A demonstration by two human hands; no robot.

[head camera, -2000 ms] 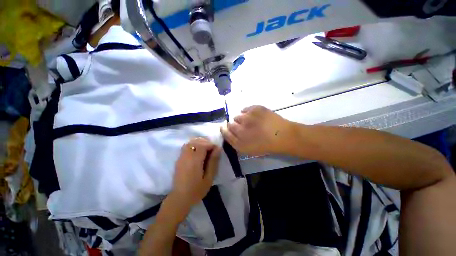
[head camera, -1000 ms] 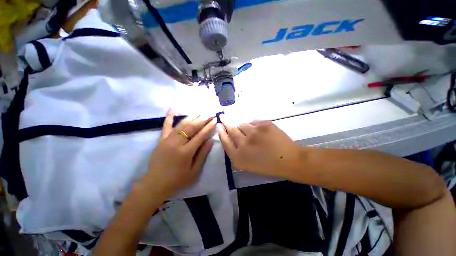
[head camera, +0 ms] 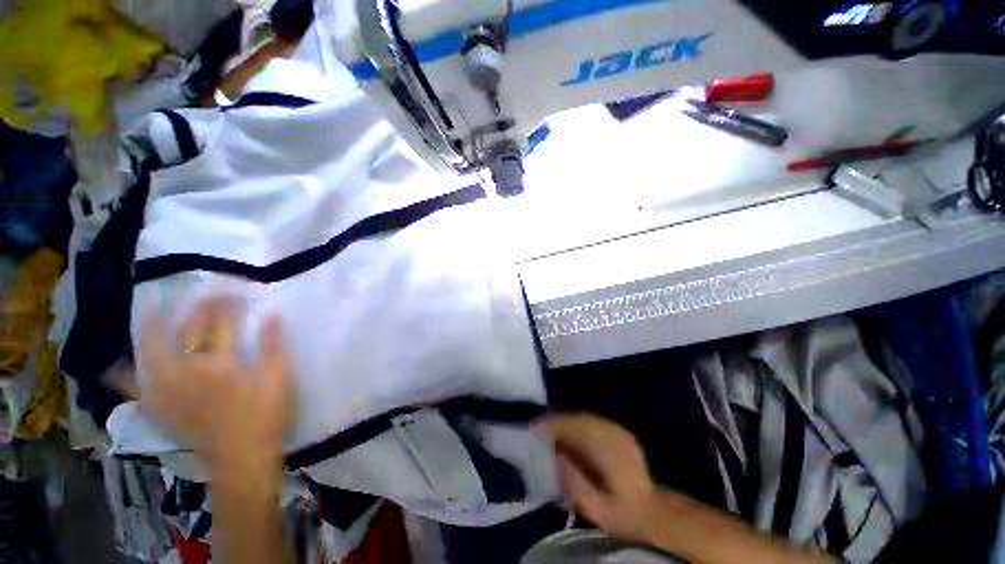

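The white garment piece [head camera: 364, 320] with black stripes lies across the table, its upper stripe running to the needle area [head camera: 506, 174] under the white JACK sewing machine head [head camera: 650, 55]. My left hand [head camera: 220, 375] is blurred, spread over the lower left of the cloth; whether it grips cloth cannot be told. My right hand [head camera: 601, 468] is at the cloth's lower right corner, by the table's front edge, with its fingertips pinching the edge near a black band [head camera: 501, 409].
Behind the machine lie a red box [head camera: 739, 88], dark snips [head camera: 741, 123] and a thin red tool [head camera: 849, 155]. Black-handled scissors [head camera: 989, 167] are far right. A ruler strip [head camera: 661, 305] runs along the front. Striped cloth [head camera: 816, 430] hangs below right; cloth heaps are at left.
My left hand has moved from the needle area to the lower left of the cloth. My right hand has moved down to the cloth's lower right corner. Both had been together near the needle.
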